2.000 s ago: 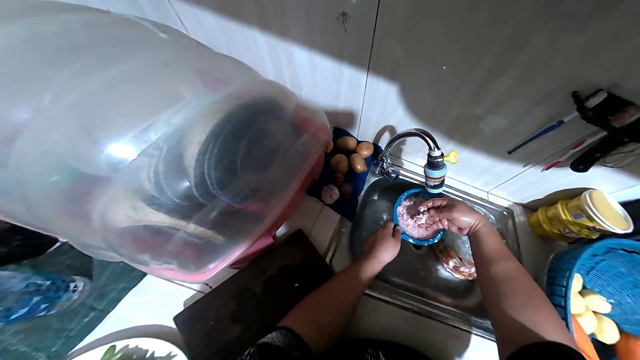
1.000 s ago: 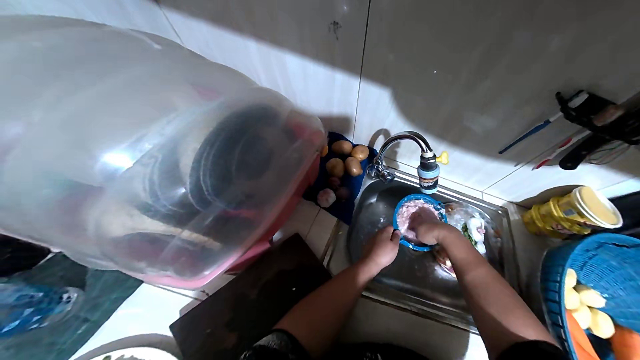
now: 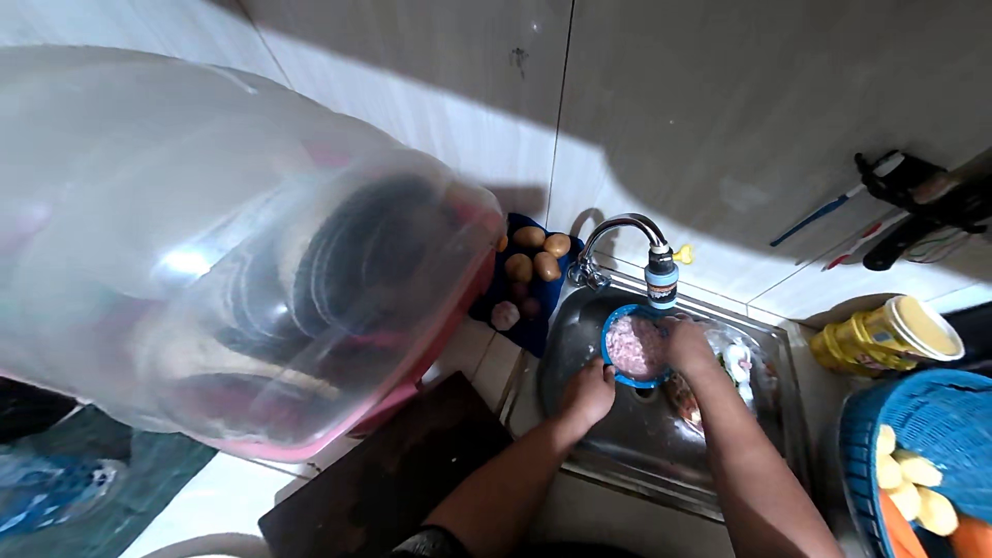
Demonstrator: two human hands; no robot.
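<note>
A small blue bowl [image 3: 612, 370] of pale pink, wet ground meat [image 3: 634, 346] is held over the steel sink [image 3: 620, 442]. My left hand [image 3: 590, 394] grips its near left rim. At the bowl's right edge is my right hand [image 3: 686, 345], with fingertips partly hidden, so its hold is unclear. The curved faucet [image 3: 624, 221] with a blue-grey filter [image 3: 661, 283] stands just behind the bowl. A clear plastic bag with scraps [image 3: 736, 368] lies in the sink, partly behind my right forearm.
Left of the sink are a dark board [image 3: 387, 480], potatoes [image 3: 519, 267] and a garlic bulb [image 3: 504, 315] on blue cloth. A large plastic-covered pink rack [image 3: 457, 333] fills the left. On the right stand a yellow tub [image 3: 868, 337] and a blue basket [image 3: 856, 465] holding peeled potatoes and carrots.
My right hand has moved from inside the bowl, over the meat, to its right edge. My left hand stays at the bowl's rim.
</note>
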